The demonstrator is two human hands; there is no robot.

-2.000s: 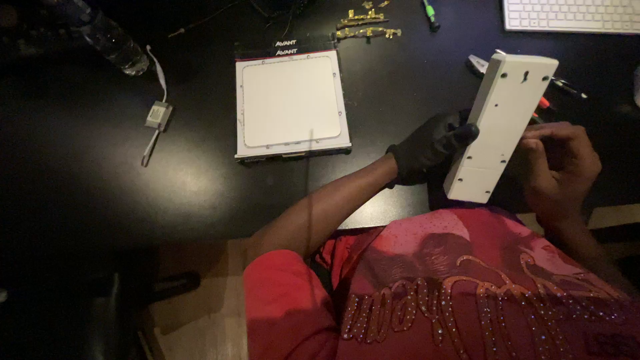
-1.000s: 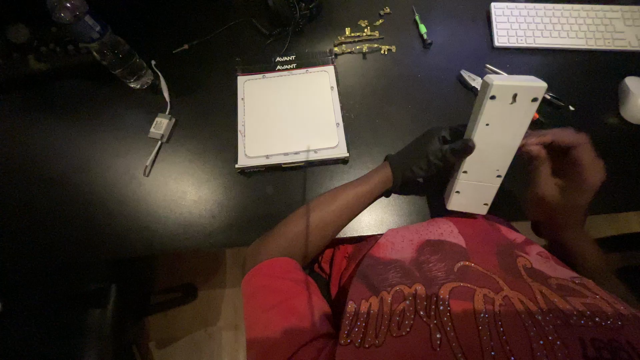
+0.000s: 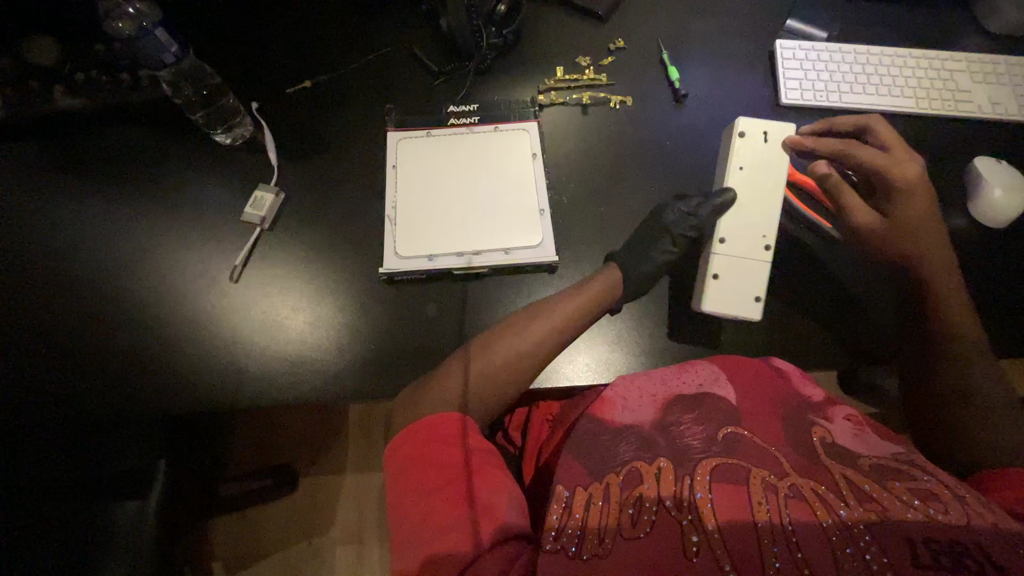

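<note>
A long white plastic housing (image 3: 746, 216) with screw holes and a keyhole slot stands tilted over the table at the right. My left hand (image 3: 668, 244), in a black glove, grips its left side, thumb on the near face. My bare right hand (image 3: 868, 180) is at the housing's upper right edge, index fingertip touching the corner; the rest of its fingers are bent. Orange-and-black tool handles (image 3: 812, 196) show between the housing and my right hand, partly hidden. A green precision screwdriver (image 3: 670, 72) lies beyond the housing.
A square white panel (image 3: 469, 194) lies on a box at centre. Brass terminal strips (image 3: 584, 98) lie behind it. A small driver module with leads (image 3: 262, 206) and a plastic bottle (image 3: 204, 96) are at left. A white keyboard (image 3: 896, 76) and mouse (image 3: 994, 192) are at right.
My right hand has moved up along the housing, from beside its middle to its upper corner. My left hand keeps its hold. The orange handles show more than before.
</note>
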